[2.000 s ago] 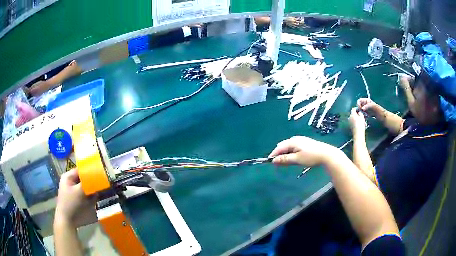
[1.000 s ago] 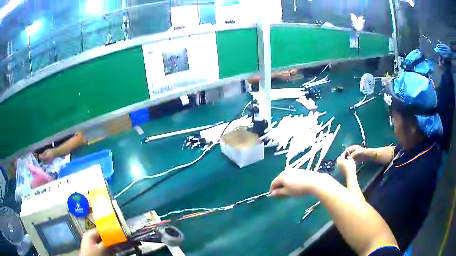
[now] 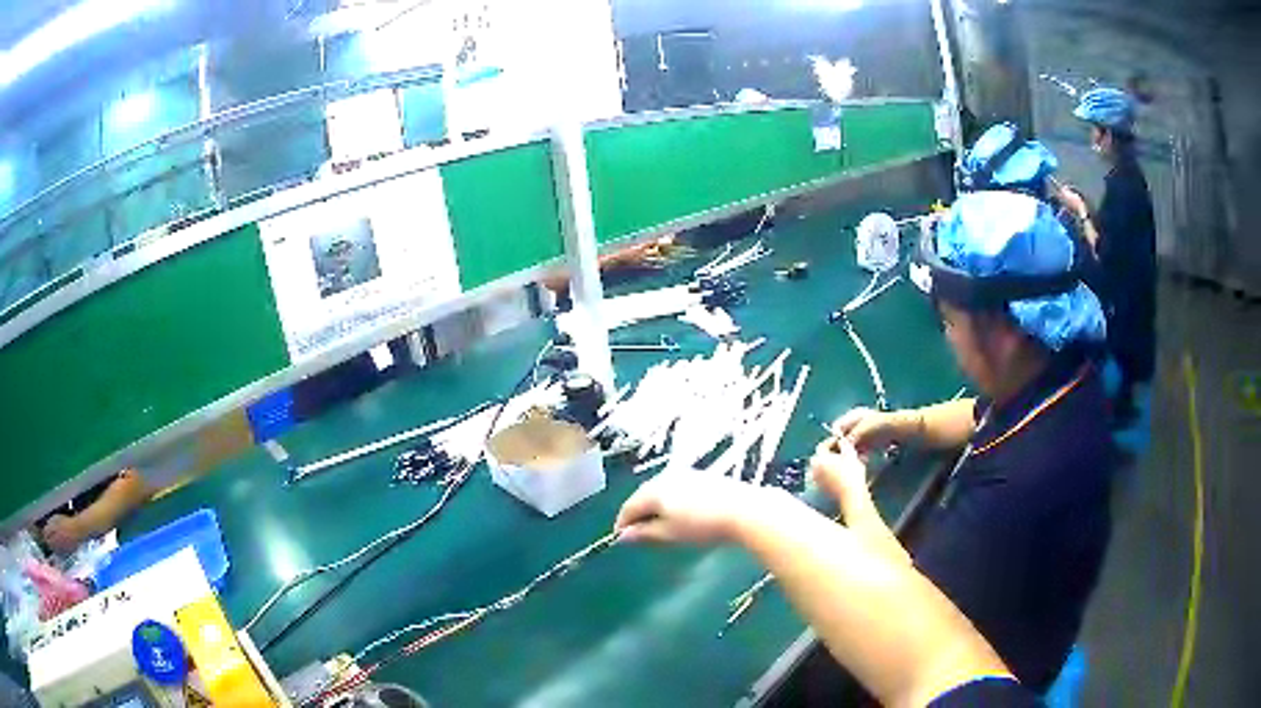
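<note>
My right hand (image 3: 671, 506) is closed on the far end of a thin wire bundle (image 3: 477, 614) and holds it above the green bench. The bundle shows red, white and dark strands and runs down left to the taping machine (image 3: 104, 639). The machine is cream with an orange head (image 3: 221, 661) and a round blue sticker; its lower part is cut off by the bottom edge. A grey roll (image 3: 387, 696) beside the head is partly cut off. My left hand is out of the picture.
A white carton (image 3: 549, 484) stands behind the bundle, near a heap of white sleeves (image 3: 705, 408). A blue tray (image 3: 163, 553) lies behind the machine. A co-worker (image 3: 1023, 457) sits at the right. A white post (image 3: 581, 263) rises by the green divider.
The view has tilted up and turned right, so the machine sits lower and my left hand has left the picture. My right hand still holds the bundle stretched from the machine.
</note>
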